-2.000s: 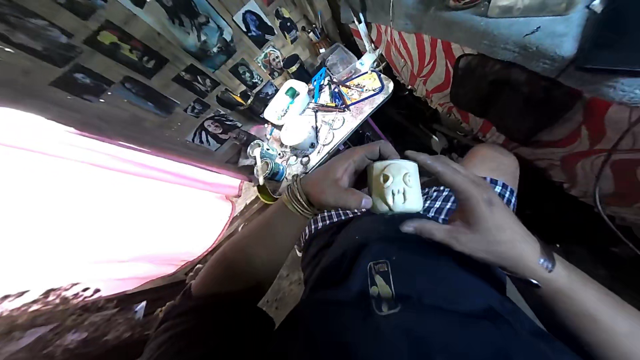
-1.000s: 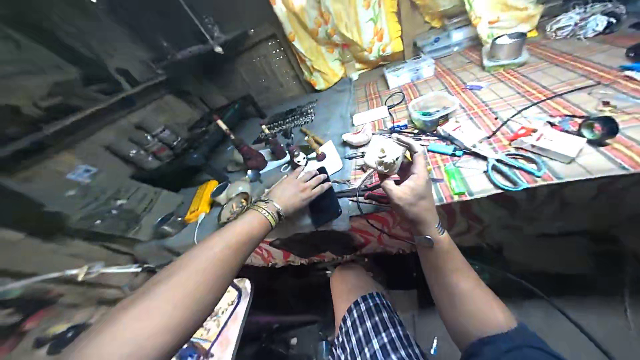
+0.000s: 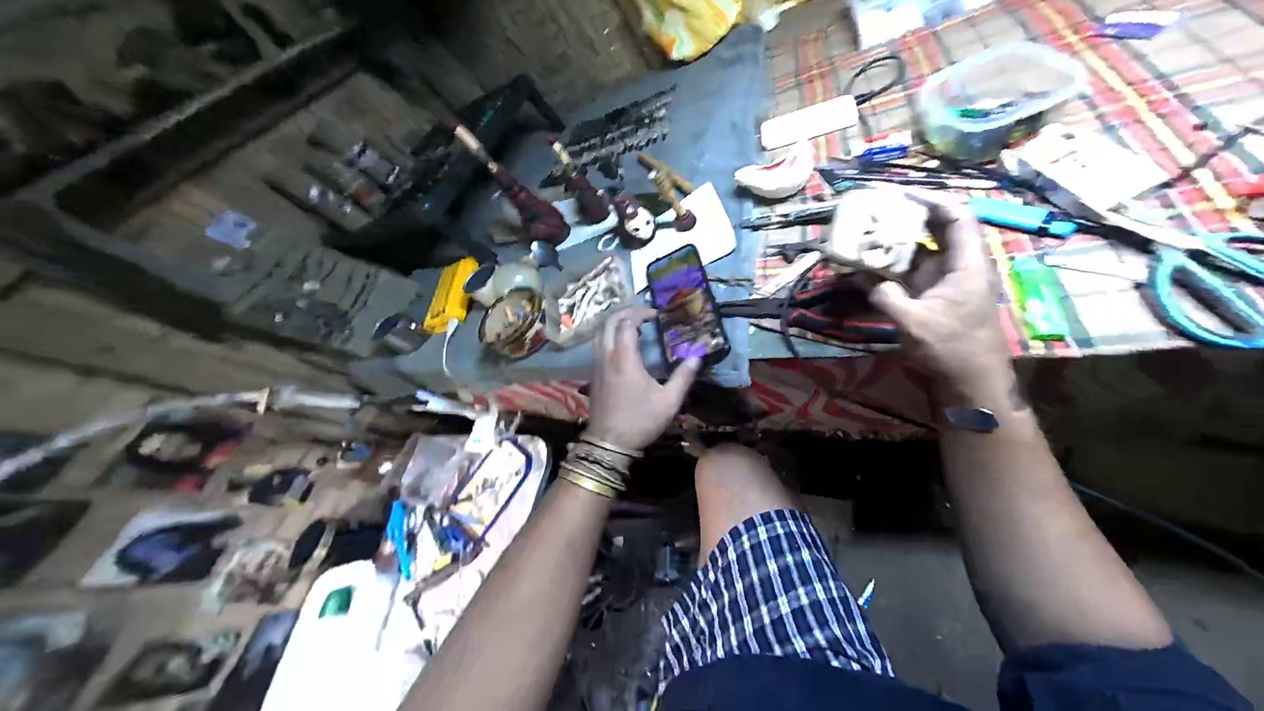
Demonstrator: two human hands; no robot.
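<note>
My right hand (image 3: 953,296) grips a pale carved face piece (image 3: 877,232) over the plaid cloth; its carved side is blurred. My left hand (image 3: 637,380) touches the lower edge of a smartphone (image 3: 688,306) with its screen lit. The phone lies on the grey cloth, and the thumb rests by its bottom edge. Between the hands, pliers with red and black handles (image 3: 839,321) lie near the table's front edge. Beside the phone, a small doll-like figure with a white face (image 3: 637,222) lies by a white card (image 3: 716,232).
Large teal-handled scissors (image 3: 1190,296), a green lighter (image 3: 1039,299) and a clear plastic tub (image 3: 997,99) are at the right. A round bowl (image 3: 513,323) and a yellow object (image 3: 451,295) stand left of the phone. Below left is a cluttered white side table (image 3: 528,474).
Two seconds ago both hands held the pale carved piece over the lap; now only my right hand holds it. The view has swung to the table. The phone's screen, dark one second ago, is lit.
</note>
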